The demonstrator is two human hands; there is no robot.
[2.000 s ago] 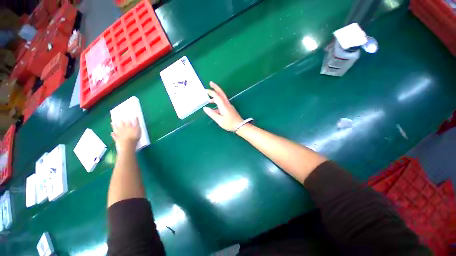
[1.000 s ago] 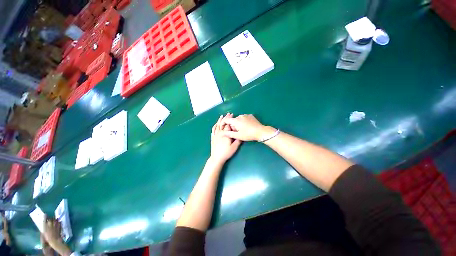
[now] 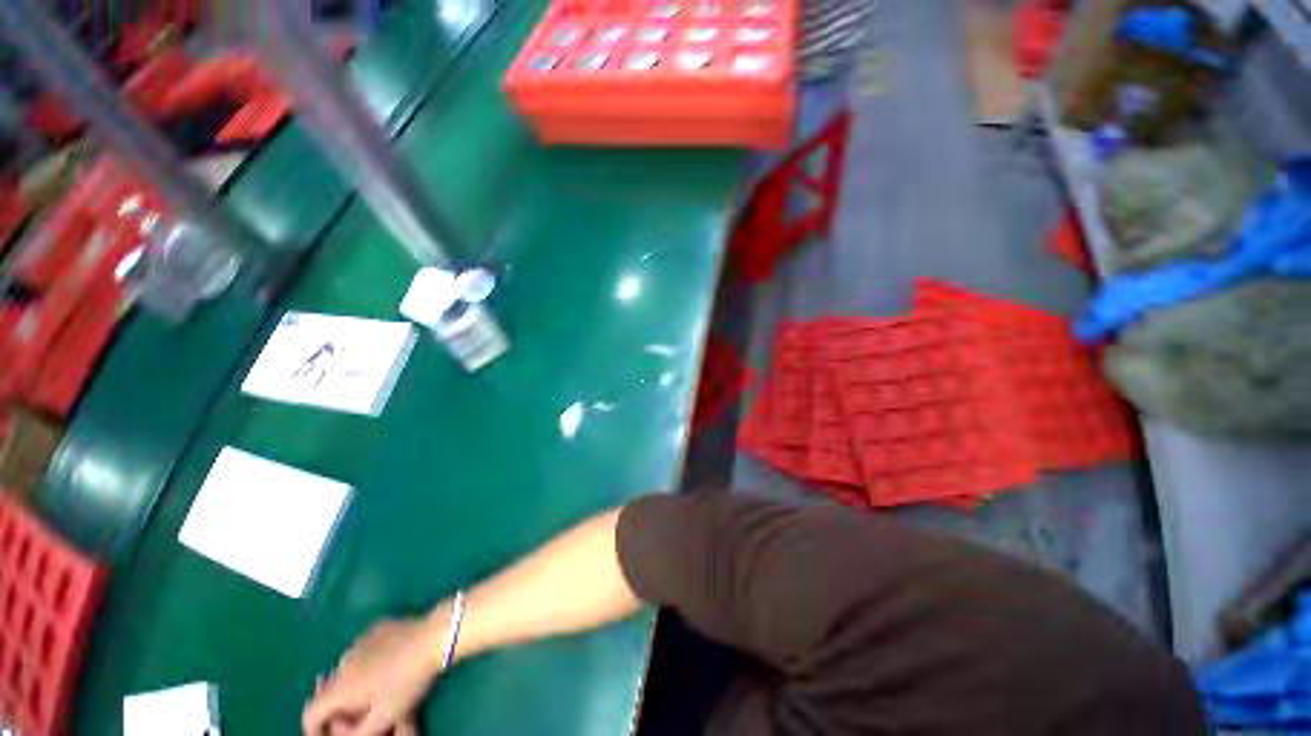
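A white box with a dark printed figure (image 3: 329,362) lies flat on the green line. A plain white box (image 3: 266,521) lies nearer to me. Part of another white box (image 3: 171,710) shows at the bottom left edge. My right hand (image 3: 371,684) is at the bottom of the picture, low over the green surface, fingers bent and blurred; whether it holds anything is hidden. A little skin shows beneath it, too cut off to identify. My left hand cannot be made out.
A small white container with a round cap (image 3: 460,319) stands by a slanted metal post (image 3: 360,144). Stacked red trays (image 3: 654,108) sit at the line's far end. Flat red trays (image 3: 920,403) overlap on the floor. A grey shelf (image 3: 1222,518) holds blue plastic and olive sacks. White scraps (image 3: 574,419) lie on the green surface.
The view has swung to the right, bringing in the stacked trays, floor and shelf. My hands were together in front of me; now only the right shows clearly, at the bottom edge.
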